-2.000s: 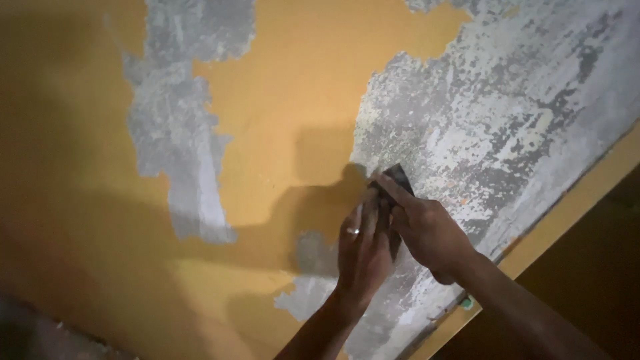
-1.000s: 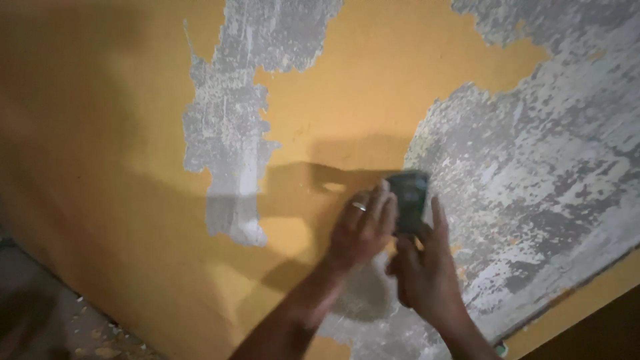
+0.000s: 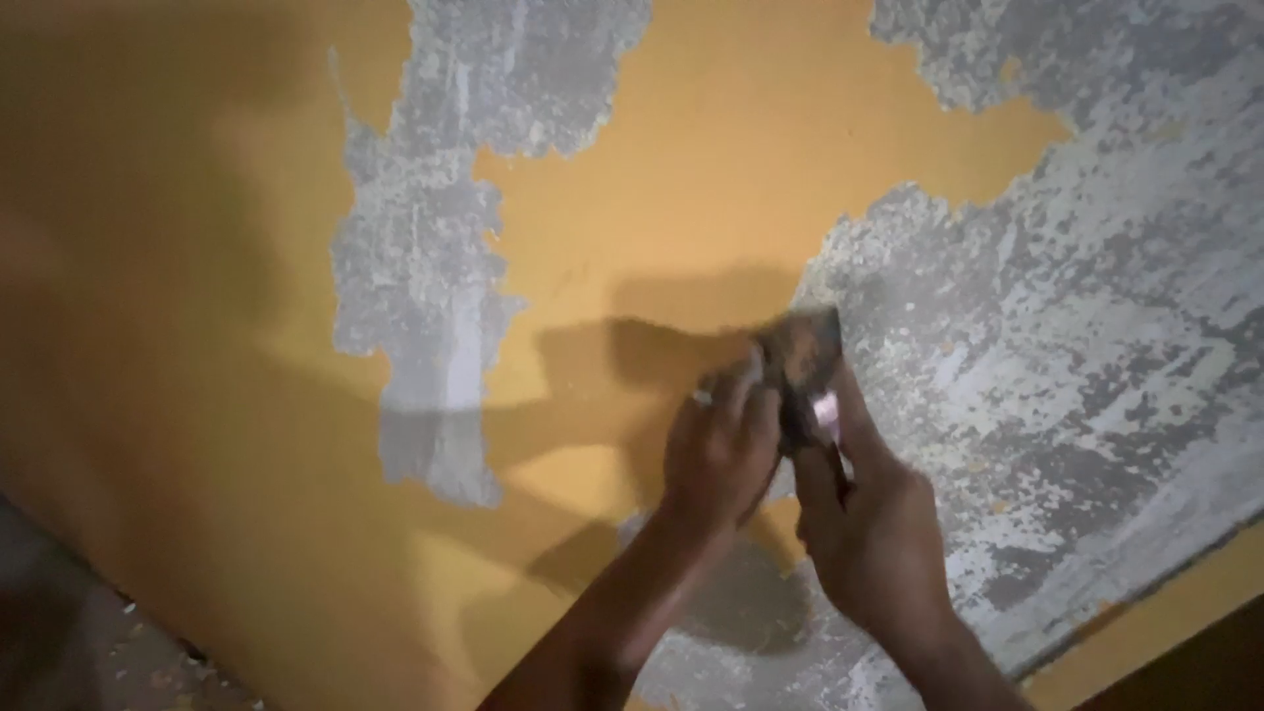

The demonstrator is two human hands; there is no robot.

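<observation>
My right hand (image 3: 879, 533) is closed around the lower part of a dark flat-bladed scraper (image 3: 810, 360), its broad end pointing up. A ring shows on my left hand (image 3: 723, 434), whose fingertips press against the scraper's left side. The tool is blurred, and whether its edge touches the wall cannot be told. Behind it is a yellow painted wall (image 3: 691, 197), with a large bare grey patch (image 3: 1037, 395) of mottled, whitish residue on the right. Another grey patch (image 3: 420, 257) with ragged paint edges runs down on the left.
A yellow border strip (image 3: 1155, 612) crosses the lower right corner beside a dark area. At the lower left, the floor (image 3: 148, 642) bears scattered pale flakes along the wall's base. Shadows of my arms and hands fall across the wall.
Two seconds ago the hands were close together over a dark, narrow-looking tool; now its broad face shows and the hands are farther apart. The view has shifted.
</observation>
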